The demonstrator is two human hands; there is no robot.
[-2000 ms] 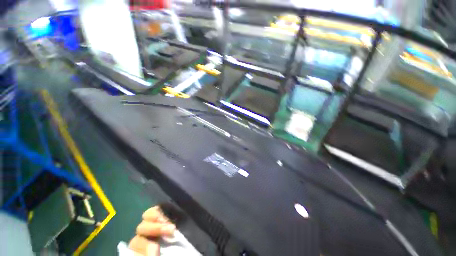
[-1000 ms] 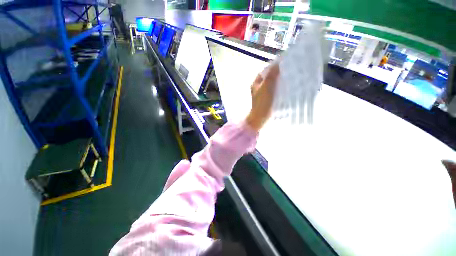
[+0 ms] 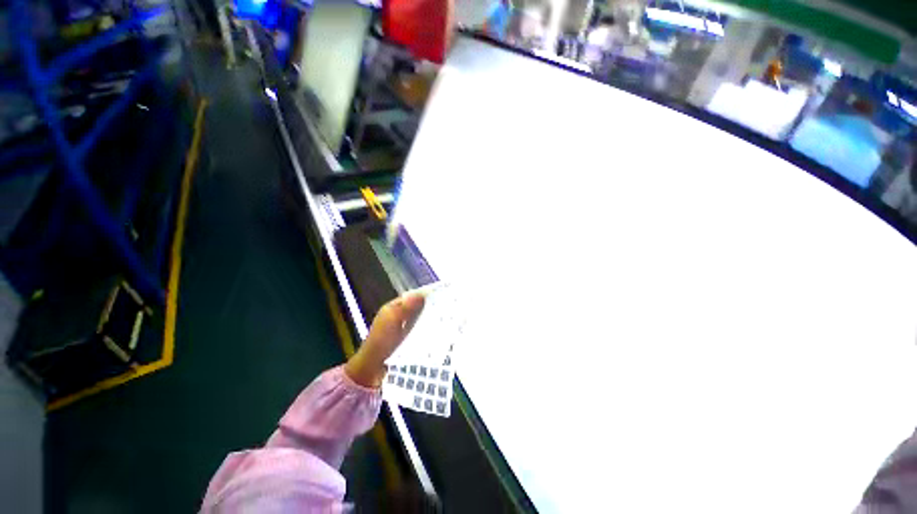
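A large television (image 3: 664, 271) stands upright in front of me with its screen lit white. My left hand (image 3: 390, 331), in a pink sleeve, holds a white label sheet (image 3: 420, 387) with rows of small dark marks, in front of the screen's lower left edge. A purple-blue strip (image 3: 412, 256) shows at the screen's lower left corner. On the right, only part of a sleeve shows at the bottom right edge; my right hand itself is out of the picture.
The dark conveyor has a metal edge rail (image 3: 347, 286). Another lit television (image 3: 330, 75) stands farther along it. A blue rack (image 3: 75, 151) and a small dark stool (image 3: 90, 336) stand at the left by a yellow floor line (image 3: 179, 241). Workstations are blurred behind the screen.
My left hand has moved down and left with the label sheet, from in front of the upper screen to its lower left edge. The view has come closer to the lit screen.
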